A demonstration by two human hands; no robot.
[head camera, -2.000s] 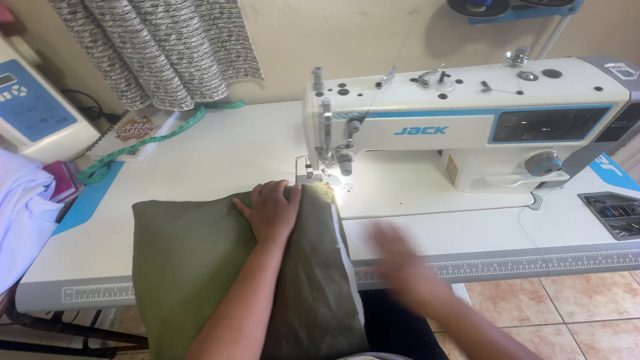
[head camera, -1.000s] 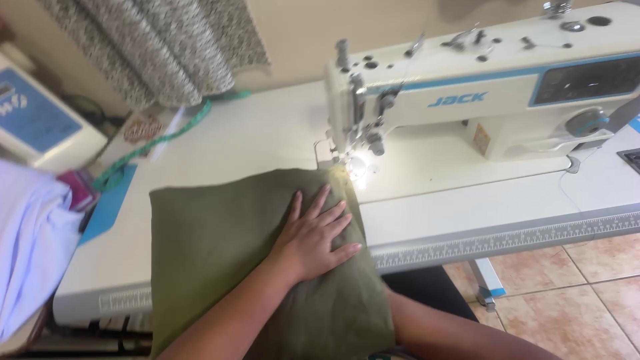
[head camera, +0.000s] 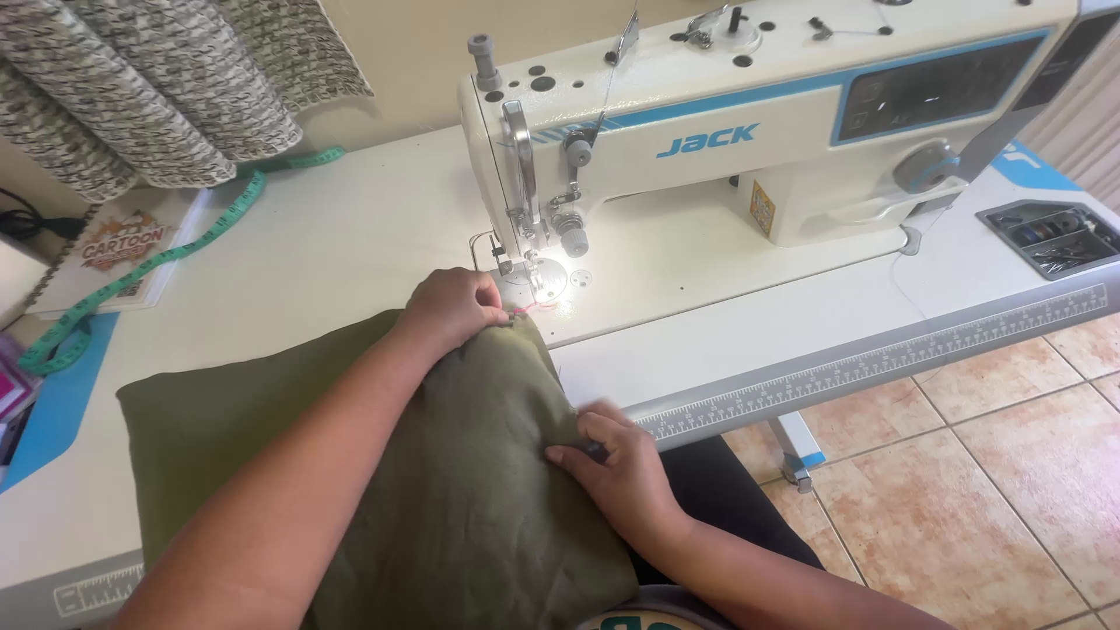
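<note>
Olive-green fabric (head camera: 472, 455) lies over the front of the sewing table and hangs toward my lap. With thumb and fingers my left hand (head camera: 457, 306) pinches its upper corner, just in front of the presser foot (head camera: 534, 273) of a white Jack sewing machine (head camera: 647, 131). A bit of pink thread (head camera: 529, 308) shows beside those fingertips. Lower down, my right hand (head camera: 617, 464) grips the fabric's right edge near the table's front edge. The machine's lamp lights the needle plate (head camera: 549, 280).
A green tape measure (head camera: 188, 243) curls over a spiral notebook (head camera: 131, 245) at the left. Grey knitted cloth (head camera: 175, 87) hangs behind. An inset tray (head camera: 1054, 238) with small items sits at the right. A printed ruler (head camera: 857, 372) runs along the table's front edge.
My left hand lay flat on the fabric and now pinches its corner. My right hand, mostly hidden a second ago, holds the right edge. The fabric's corner has come forward from the presser foot.
</note>
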